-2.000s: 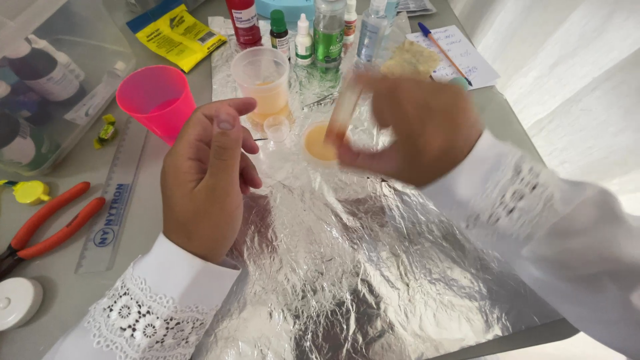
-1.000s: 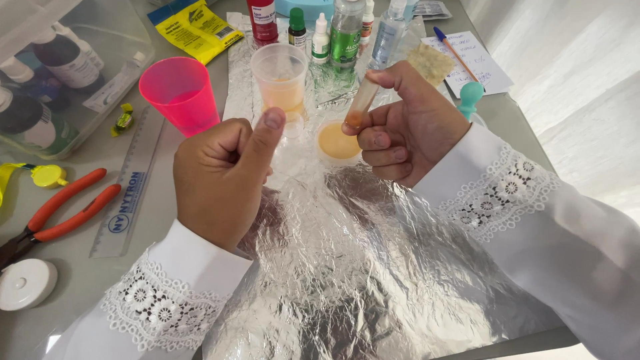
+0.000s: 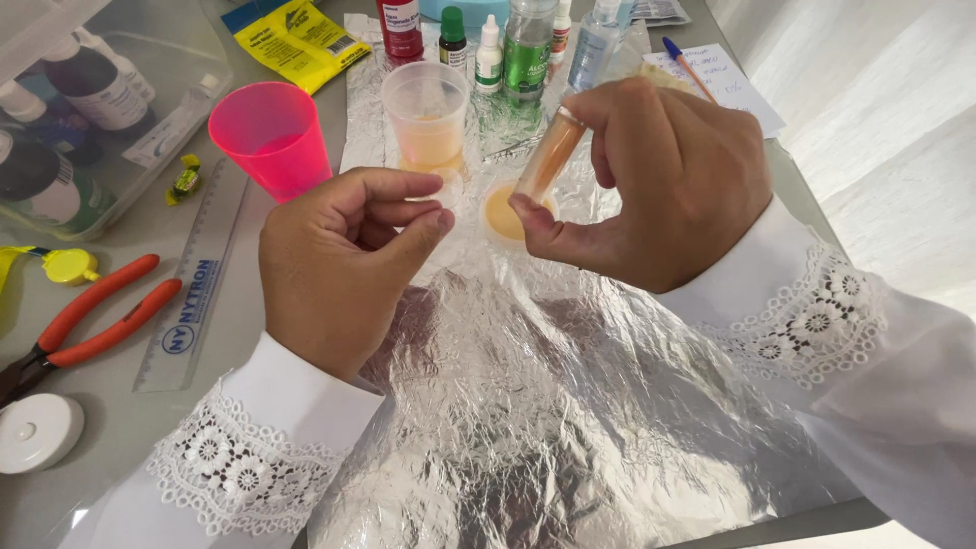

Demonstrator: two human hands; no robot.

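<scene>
My right hand pinches a small clear tube with orange liquid between thumb and fingers, one at each end, and the tube tilts. Below it stands a shallow cup of orange liquid. My left hand has thumb and forefinger close together at a small translucent piece; whether they grip it I cannot tell. Behind that hand is a translucent plastic cup with orange liquid in its lower part. A bright pink cup stands to its left.
Aluminium foil covers the middle of the table. Several bottles, including a green-labelled one, line the back. At left are a plastic bin, a ruler, orange-handled pliers and a white lid. A pen lies on paper at right.
The right hand has turned over, palm downward, with the tube now held by its two ends. My left thumb, raised a second ago, has come down near the forefinger.
</scene>
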